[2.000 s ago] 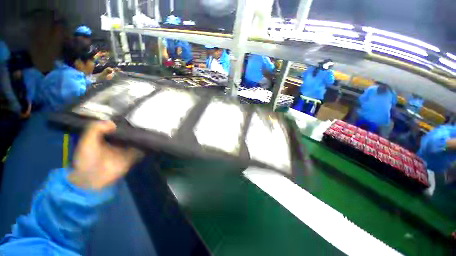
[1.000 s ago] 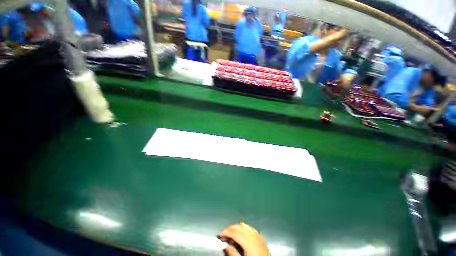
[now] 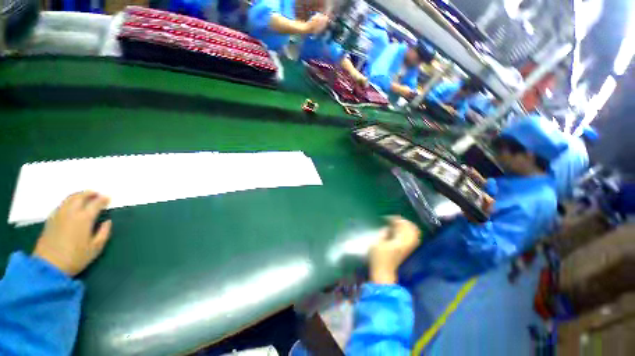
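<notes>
Long white sheets (image 3: pixel 174 181) with a finely toothed far edge lie on the glossy green bench mat (image 3: pixel 209 243). My left hand (image 3: pixel 73 233) is at their near left edge, palm down, fingers apart, with nothing seen in it. My right hand (image 3: pixel 394 242) is raised over the right end of the mat, away from the sheets. It is blurred, its fingers curled; whether it holds anything cannot be told.
A person in blue (image 3: pixel 515 201) at the right holds a long dark tray (image 3: pixel 418 161) with several slots. A clear plastic strip (image 3: pixel 418 198) lies beside it. Red-patterned parts (image 3: pixel 195 38) stand at the back, near a small part (image 3: pixel 310 106).
The view has swung right. The dark tray that my left hand held two seconds ago is gone from view. My left hand is now at the sheets, and both my hands show.
</notes>
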